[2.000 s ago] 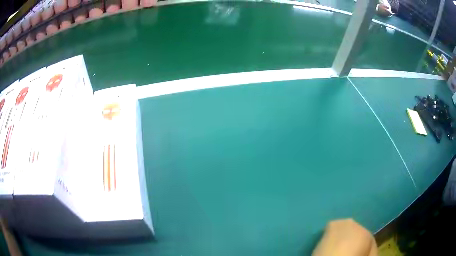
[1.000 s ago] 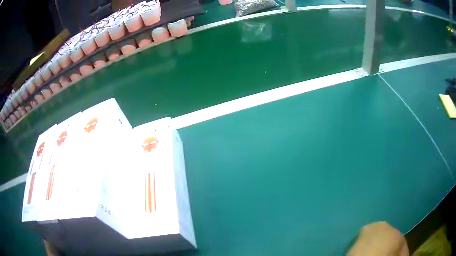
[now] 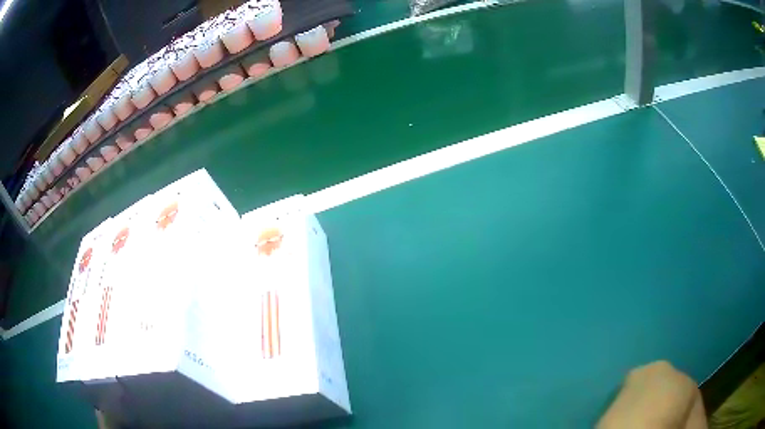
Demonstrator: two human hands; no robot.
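A group of white product boxes (image 3: pixel 143 302) stands side by side on the green bench at the left, with orange-red round marks and stripes on their tops. The rightmost box (image 3: pixel 294 327) sits lower than its neighbours and touches them. My right hand (image 3: pixel 658 398) is at the bottom right edge, cut off and blurred, away from the boxes; its fingers cannot be made out. A small sliver of my left hand (image 3: pixel 102 419) shows at the bottom left, below the boxes, mostly hidden by them and the picture's edge.
A white rail (image 3: pixel 470 155) with a grey post (image 3: pixel 638 54) runs between the bench and the green conveyor belt (image 3: pixel 377 100). Pink-and-white cups (image 3: pixel 184 71) stand in rows on a rack across the belt. A yellow pad (image 3: pixel 760 145) is at the right edge.
The view has turned left, so the boxes sit further right and more of the cup rack shows. The boxes keep their arrangement. The black parts have left the view.
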